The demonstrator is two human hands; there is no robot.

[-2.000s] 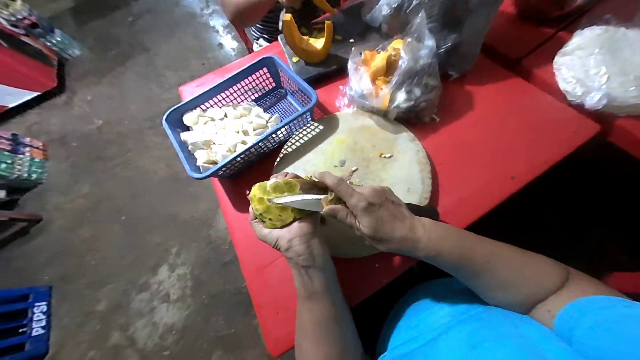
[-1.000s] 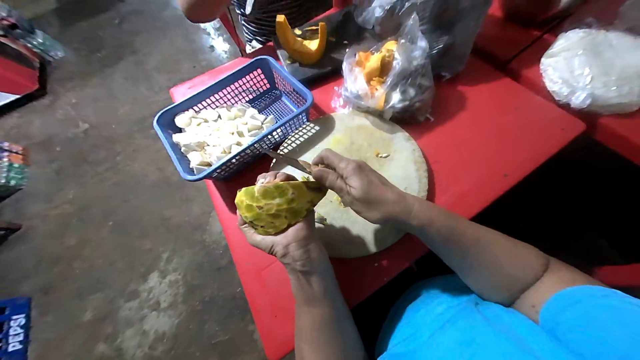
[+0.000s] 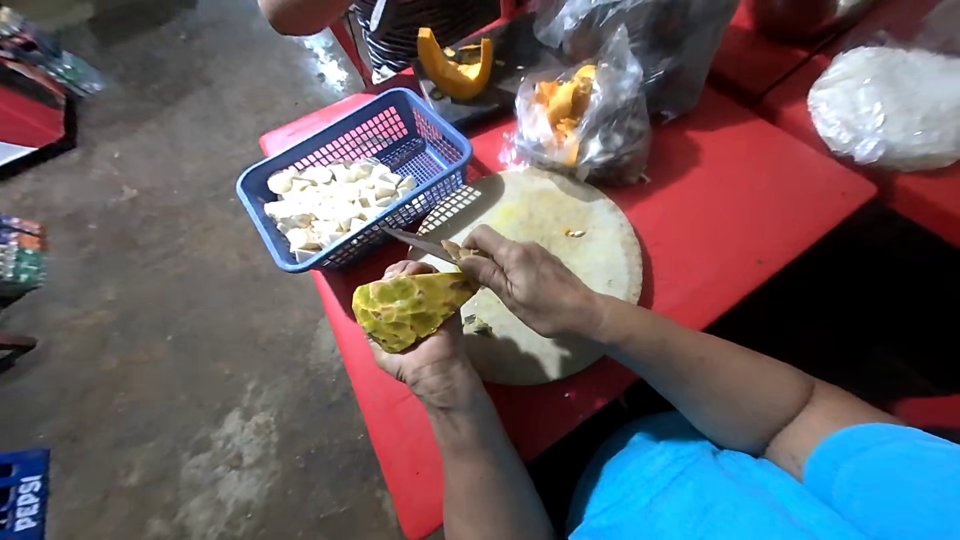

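My left hand grips a wedge of squash with yellow-green, bumpy skin, near the left edge of a round, pale chopping board. A knife is in my right hand, its blade pointing up and left above the squash. A bit of peel shows by the fingers of that hand, and its handle is hidden. Behind my hands, a blue plastic basket holds many white, cut chunks. Small scraps of peel and a few seeds lie on the board.
On the red table, a clear plastic bag with orange squash scraps touches the board's far side. An orange squash wedge rests on a dark board behind the basket. A co-worker's arm shows at the top. Plastic-wrapped pale rounds lie at right.
Two seconds ago the blade lay across the squash; now it is raised up and left of it. The squash has turned, showing more of its bumpy skin.
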